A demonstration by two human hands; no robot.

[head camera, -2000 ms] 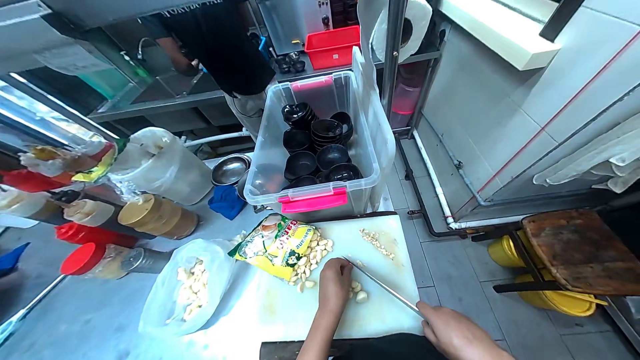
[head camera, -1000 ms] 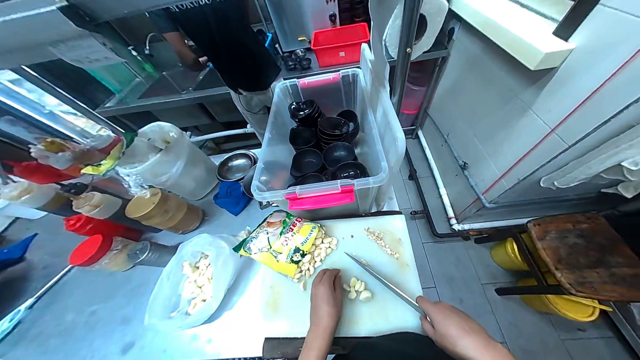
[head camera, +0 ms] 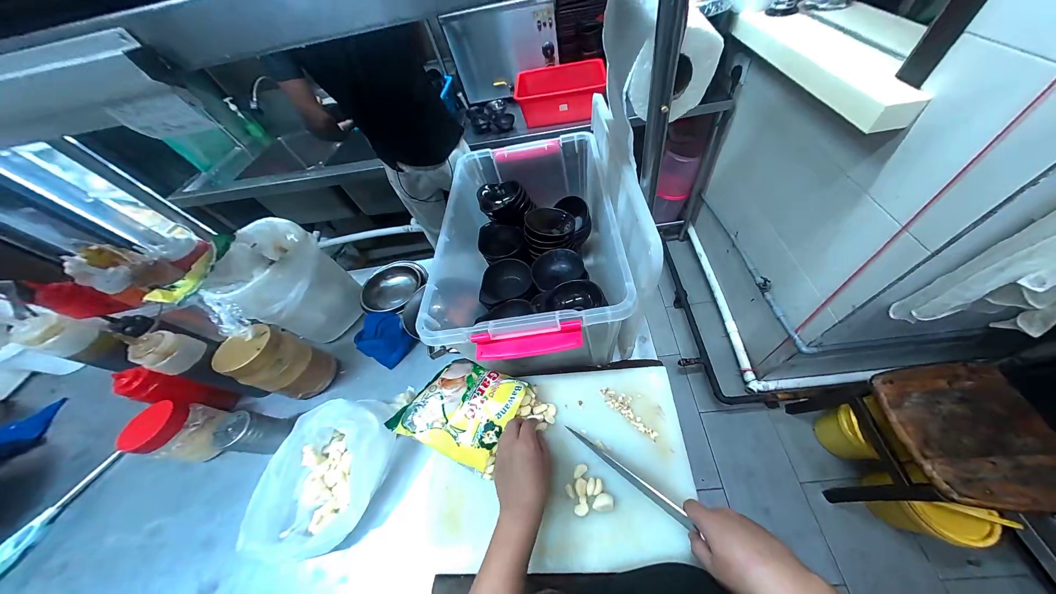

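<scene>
My right hand [head camera: 730,540] grips the handle of a kitchen knife [head camera: 631,478], its blade lying low over a white cutting board [head camera: 462,528]. My left hand [head camera: 522,466] reaches to the garlic cloves at the edge of a yellow and green garlic bag [head camera: 466,412]; its fingertips are partly hidden, so whether it grips any is unclear. Several peeled garlic cloves [head camera: 590,492] lie between my hands. Chopped garlic [head camera: 629,412] is spread near the board's upper right. Left of the board, a plastic bag [head camera: 318,487] holds more peeled cloves.
Behind the board stands a clear plastic bin [head camera: 528,355] of black bowls. Sauce bottles and jars [head camera: 272,360] line the left, near steel bowls [head camera: 393,286] and a blue cloth [head camera: 385,339]. A person [head camera: 379,99] stands at the back sink. A wooden stool [head camera: 965,429] is on the right.
My left hand has moved from the loose cloves beside the knife up to the cloves by the garlic bag. The knife, still in my right hand, has come away from the left hand.
</scene>
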